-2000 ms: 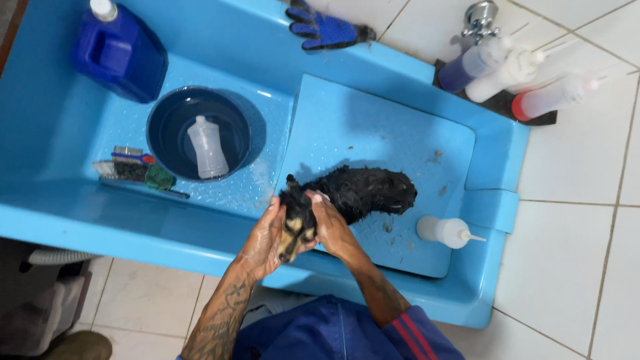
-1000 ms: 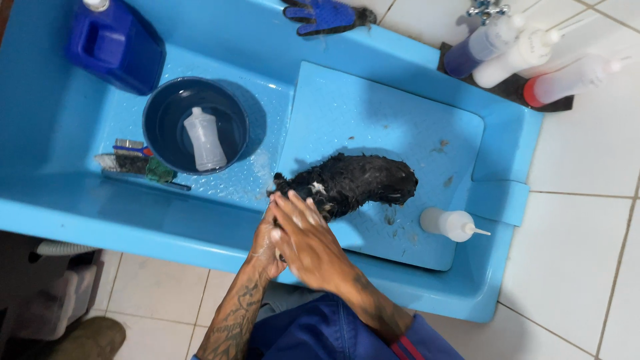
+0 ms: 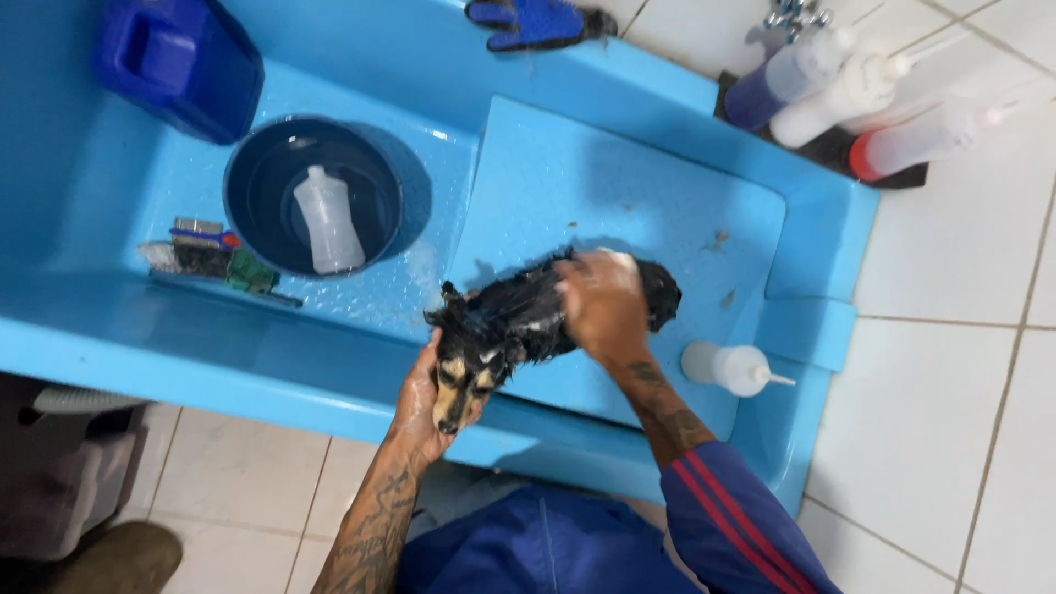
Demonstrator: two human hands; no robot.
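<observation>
A wet black dog (image 3: 528,309) with tan face markings stands on the raised panel of a light blue tub (image 3: 701,198). My left hand (image 3: 422,404) cups the dog's head and muzzle from below, at the tub's near edge. Blurred by motion, my right hand (image 3: 606,305) lies on the dog's back toward its rear, with white lather beside it. Whether its fingers are closed does not show. Right of the dog is a white squeeze bottle (image 3: 726,367) with a thin nozzle.
Left in the tub are a dark blue basin (image 3: 239,198) holding a translucent bottle (image 3: 328,221), a blue jug (image 3: 181,62) and grooming brushes (image 3: 202,252). A blue glove (image 3: 532,21) lies on the far rim. Several squeeze bottles (image 3: 833,95) stand near the tap (image 3: 796,16).
My hands were together at the dog's head a second ago. My right hand has moved right onto its back, while my left hand is under its muzzle. The dog's face shows again.
</observation>
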